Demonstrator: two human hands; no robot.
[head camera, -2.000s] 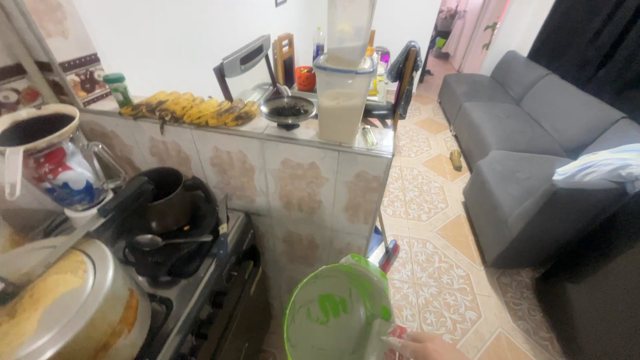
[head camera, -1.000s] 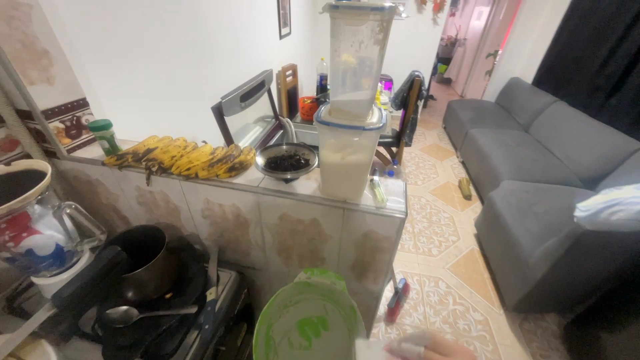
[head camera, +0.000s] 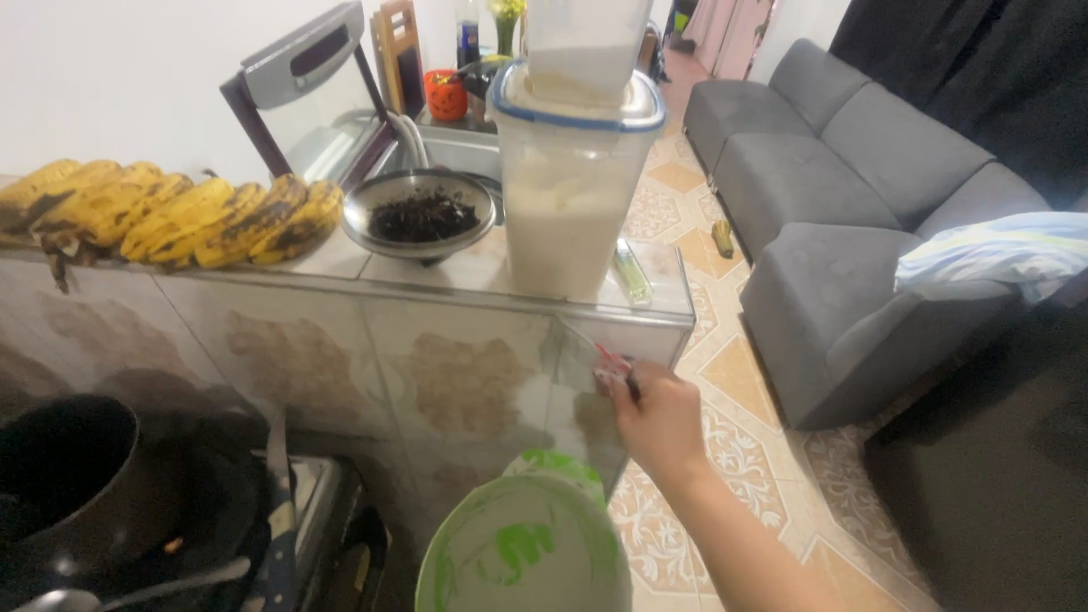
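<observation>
My right hand (head camera: 659, 408) is raised in front of the tiled half wall, its fingers closed on a small, crumpled clear plastic wrapper (head camera: 612, 371) with a red strip. Below and to the left of it is a green plastic bowl (head camera: 527, 552) with pale, smeared residue inside. What supports the bowl is out of view. On the ledge above stands a lidded clear plastic container (head camera: 557, 204) of pale powder, with a second container (head camera: 586, 47) on top. A small green-and-clear packet (head camera: 633, 272) lies beside it. My left hand is not in view.
Ripe plantains (head camera: 170, 212) and a metal dish of dark dried bits (head camera: 421, 212) rest on the ledge. At lower left, a dark pot (head camera: 64, 476), a knife (head camera: 280, 518) and a spoon (head camera: 178, 582) are on the stove. A grey sofa (head camera: 816, 178) stands at right.
My right hand has risen from beside the bowl at the lower edge to just under the ledge, with the wrapper in its fingers. The view has moved closer to the ledge.
</observation>
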